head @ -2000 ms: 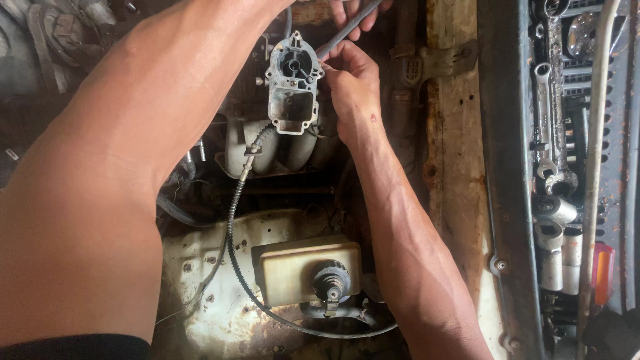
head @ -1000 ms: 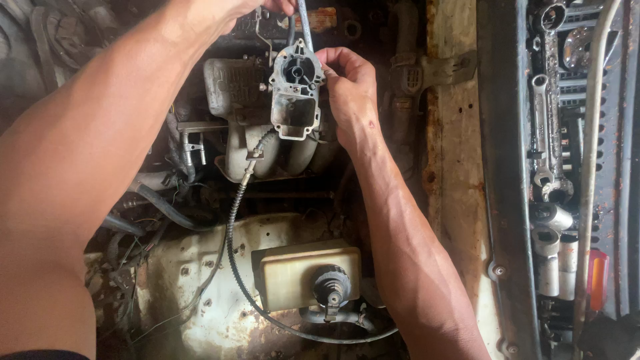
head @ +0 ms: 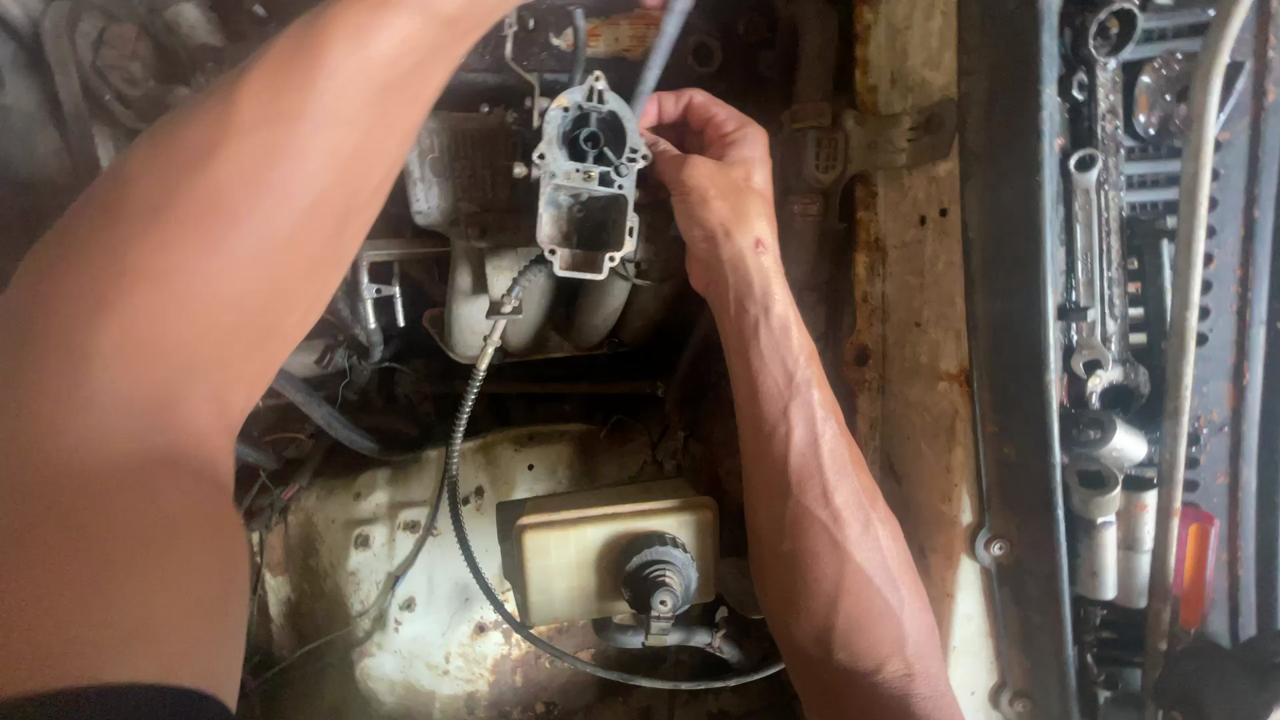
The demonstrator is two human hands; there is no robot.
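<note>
An open metal carburetor body sits in the upper middle of the engine bay, with its round bore above a square chamber. At its right edge is my right hand, thumb and forefinger bent together beside the lower end of a grey hose; what lies between the fingertips is hidden. My left arm reaches across the left side to the top edge. Most of my left hand is cut off there; only a sliver of a fingertip shows by the hose. A spring-wrapped cable curves down from the carburetor.
Below lies a yellowed plastic reservoir with a black cap. A rusty body rail runs along the right. Beyond it, a tray holds a combination wrench, sockets and a red-orange piece, with a metal rod across it.
My left hand has moved up out of most of the view, where its fingers showed at the hose two seconds ago. The right hand has stayed beside the carburetor.
</note>
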